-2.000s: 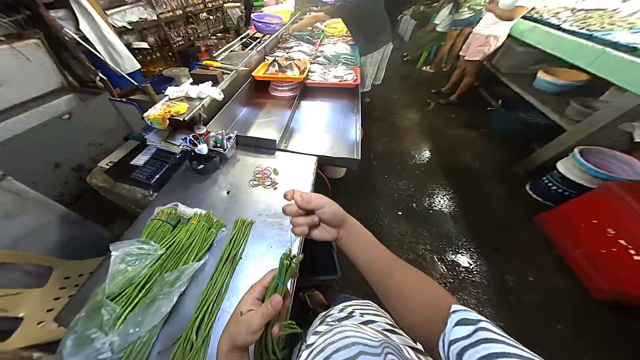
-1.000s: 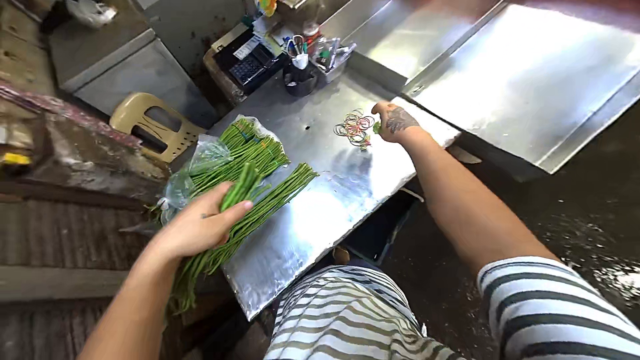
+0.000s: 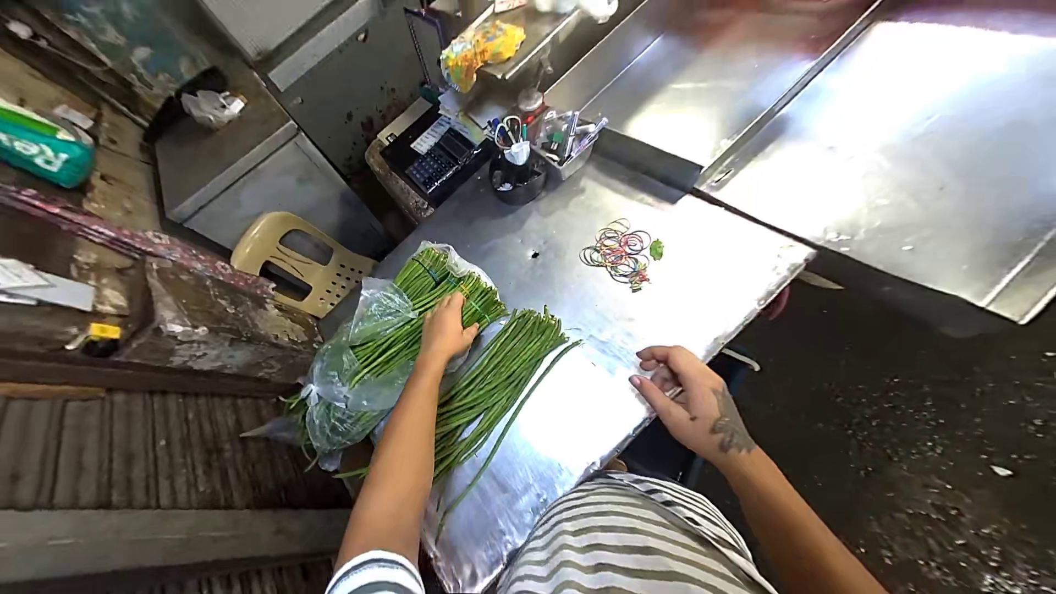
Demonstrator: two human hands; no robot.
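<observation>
My left hand (image 3: 448, 328) rests on the green long beans (image 3: 388, 342) in a clear plastic bag (image 3: 334, 412); whether its fingers grip any is hard to tell. Beside the bag, a loose pile of long beans (image 3: 499, 384) lies on the metal table (image 3: 569, 412), one bean apart at its right. My right hand (image 3: 683, 400) hovers over the table's near right edge, fingers apart and holding nothing. Farther back lie rubber bands (image 3: 620, 250) in several colours, with a small green scrap (image 3: 657, 249) touching or close to their right side.
At the table's back stand a black cup (image 3: 517, 177) with scissors and a plastic tray (image 3: 569, 144) of pens. A calculator (image 3: 441, 157) sits behind them. A beige plastic chair (image 3: 301, 260) is at the left. Metal trays (image 3: 891, 157) adjoin the table at the back right.
My left hand, which held a small bunch of beans, is now on the bagged beans without that bunch. My right hand has moved from beside the rubber bands towards me. The green scrap now lies there.
</observation>
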